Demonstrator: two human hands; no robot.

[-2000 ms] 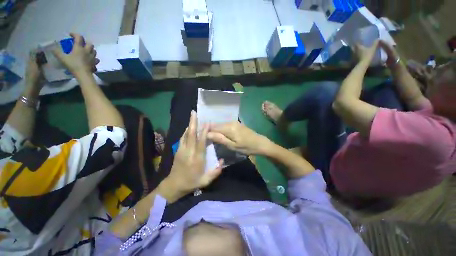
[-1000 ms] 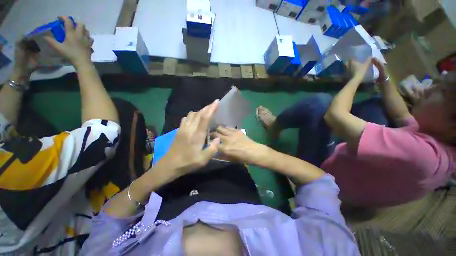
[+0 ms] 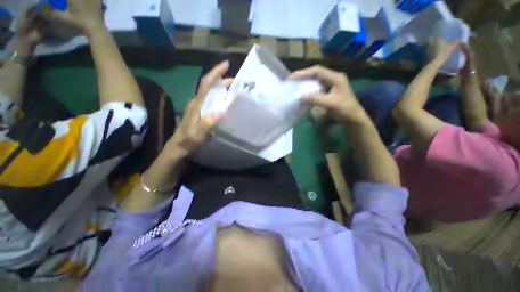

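Note:
An open white carton point(image 3: 231, 153) is held above my lap, its pale inner panels and a raised flap showing. A whitish, blurred piece point(image 3: 273, 105), like a bag or insert, sits at its opening; its kind is unclear. My left hand point(image 3: 199, 117) grips the carton's left side, with thumb and fingers around the edge. My right hand point(image 3: 330, 94) pinches the whitish piece at the upper right. The contents inside the carton cannot be made out.
A pallet edge point(image 3: 251, 44) with white sheets runs across ahead, bearing blue and white boxes point(image 3: 340, 28). A person in a patterned top point(image 3: 74, 159) sits at left, and one in pink point(image 3: 456, 171) at right, both handling boxes. The floor point(image 3: 311, 165) is green.
The carton has been raised and turned, so its white inside now shows. My right hand has moved up and right with the whitish piece. The view has shifted, with the pallet higher in frame.

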